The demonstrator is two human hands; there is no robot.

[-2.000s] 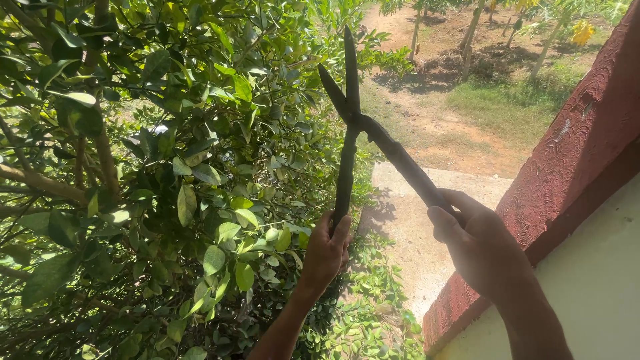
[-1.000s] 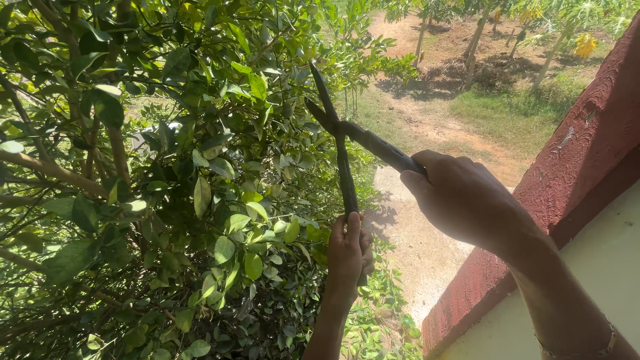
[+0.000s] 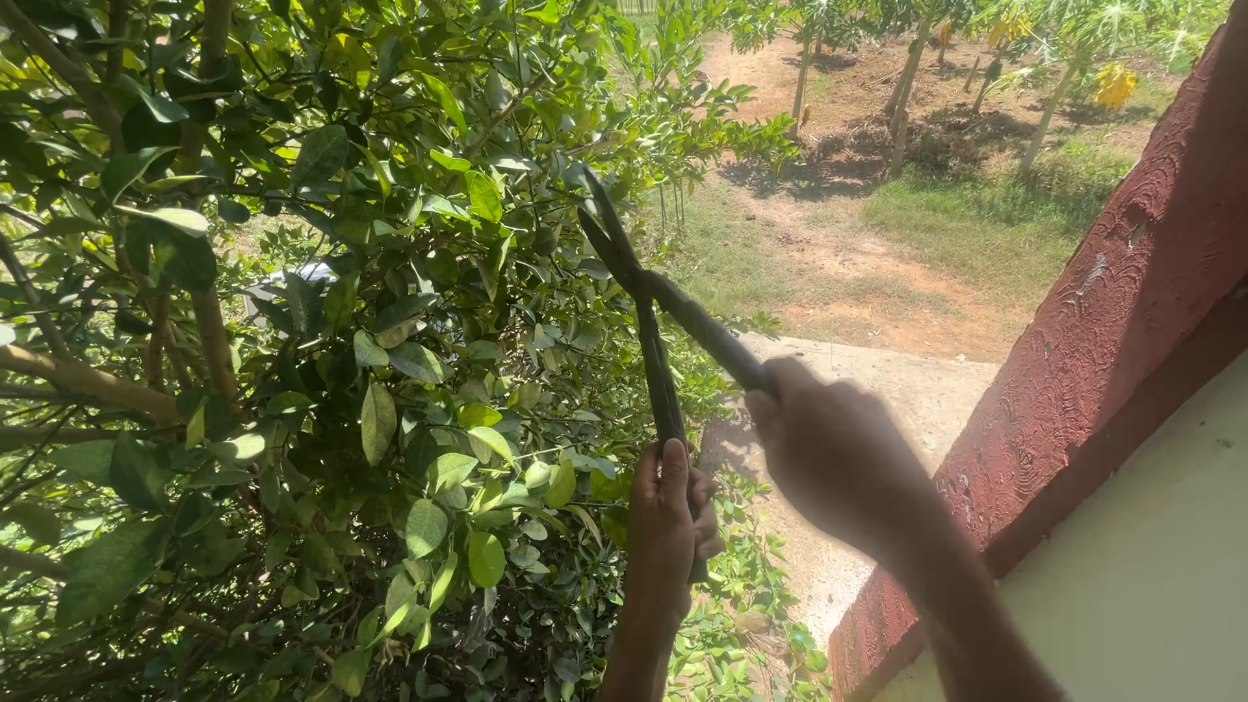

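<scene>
A pair of dark hedge shears (image 3: 639,283) is held upright, tilted a little left, with its blades slightly apart. Around the nearer handle wraps my left hand (image 3: 673,507), thumb facing me. My right hand (image 3: 829,439) grips the other handle, which slants down to the right; this hand is somewhat blurred. The blade tips lie over the right side of a leafy green bush (image 3: 419,370). Whether they touch any leaf or twig I cannot tell.
Bare branches (image 3: 88,385) cross the bush at the left. A red-painted ledge (image 3: 1063,390) above a pale wall (image 3: 1131,575) slants along the right. Beyond lie a concrete slab (image 3: 877,375), a dirt path (image 3: 907,302) and small trees (image 3: 907,88).
The shears' blades stood wider apart two seconds ago and are closer together now. They have also moved left, toward the bush. Both hands have kept hold of the handles.
</scene>
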